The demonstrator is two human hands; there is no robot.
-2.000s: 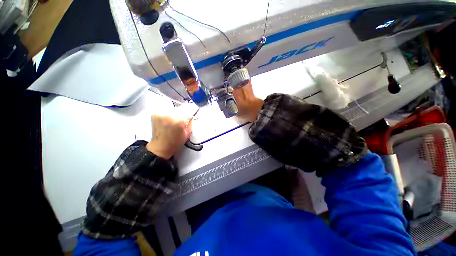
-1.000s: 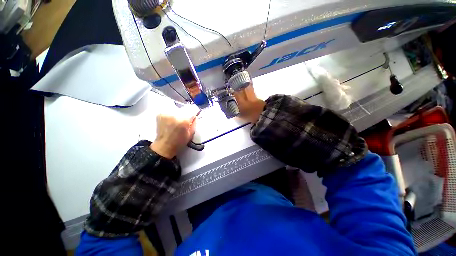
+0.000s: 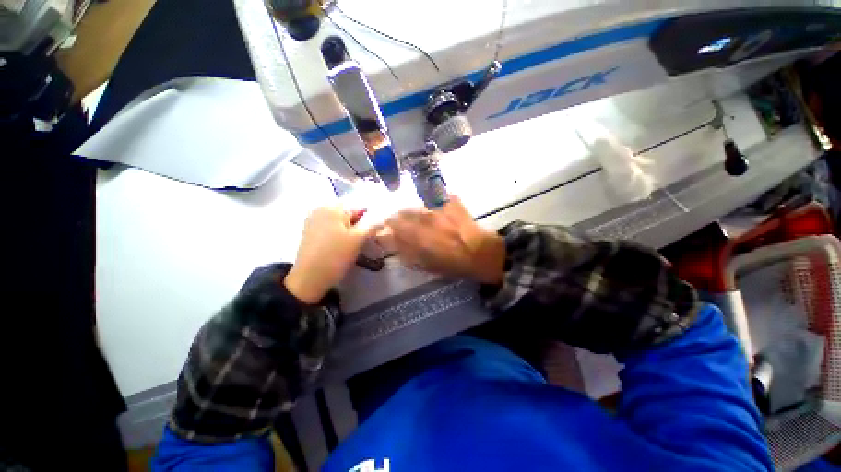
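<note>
My left hand (image 3: pixel 326 244) is in front of the needle area on the white table, fingers bent together. My right hand (image 3: pixel 441 238) is beside it, its fingertips close to the left ones. A small dark strip (image 3: pixel 371 262) shows under and between the fingers; which hand holds it I cannot tell. The presser foot area below the sewing machine head (image 3: pixel 572 53) is washed out by bright light. The thread tension dial (image 3: pixel 451 130) is above my right hand.
A pale grey sheet (image 3: pixel 198 134) lies on black cloth (image 3: pixel 175 46) at the upper left. More black fabric hangs at the left. A whitish fluff wad (image 3: pixel 627 171) and a dark knob (image 3: pixel 735 159) are at right. A white basket (image 3: pixel 800 247) sits at the lower right.
My right hand has come out from behind the tension dial, moving left and toward me to meet my left hand. The view has shifted slightly.
</note>
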